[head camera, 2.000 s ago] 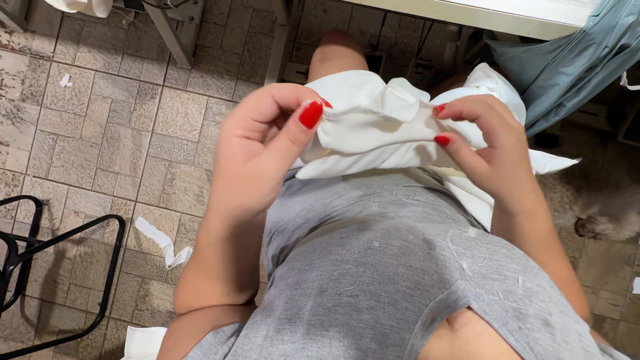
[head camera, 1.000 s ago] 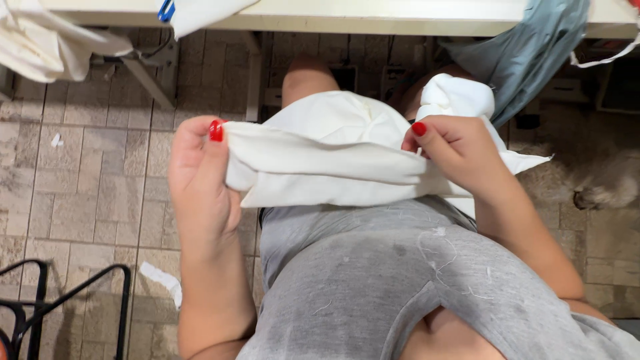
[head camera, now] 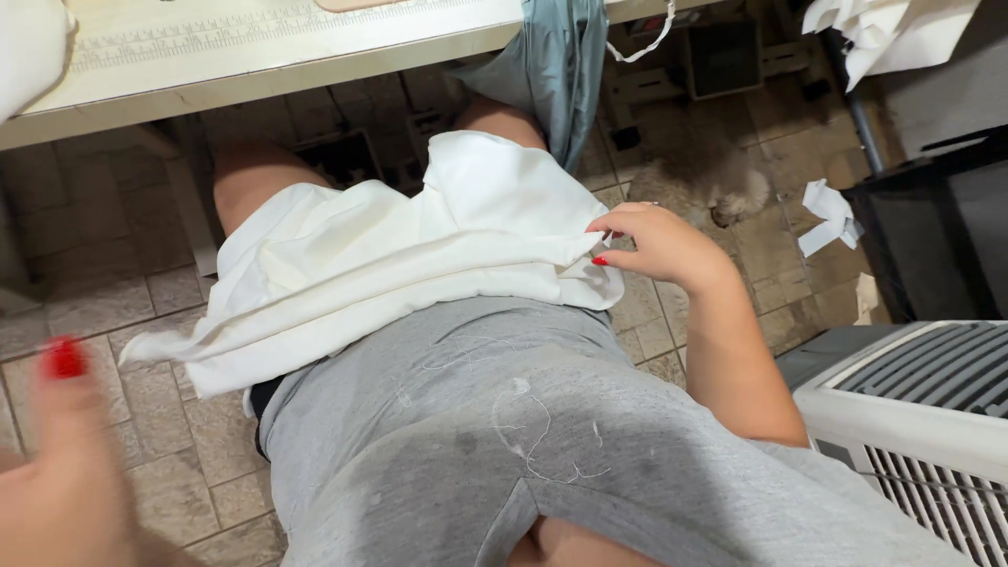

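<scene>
White fabric [head camera: 378, 252] lies in loose folds across my lap, with a long folded edge running over the grey shirt. My right hand [head camera: 657, 244] pinches the fabric's right end between thumb and fingers. Away from the cloth, at the lower left edge, my left hand [head camera: 67, 465] is blurred, its thumb raised and apart; the rest of its fingers are out of frame or unclear. Loose white threads [head camera: 535, 441] cling to the grey shirt [head camera: 441, 409].
A table [head camera: 283, 79] with ruler markings runs along the top left, and blue-grey cloth [head camera: 571, 71] hangs from its edge. White scraps [head camera: 831, 216] lie at the right, above a white slatted appliance [head camera: 913, 394]. A furry animal [head camera: 713, 189] appears to be on the tiled floor.
My left hand has let go of the fabric's left end and moved away to the lower left. The fabric now lies spread across my lap. The view has shifted to the right.
</scene>
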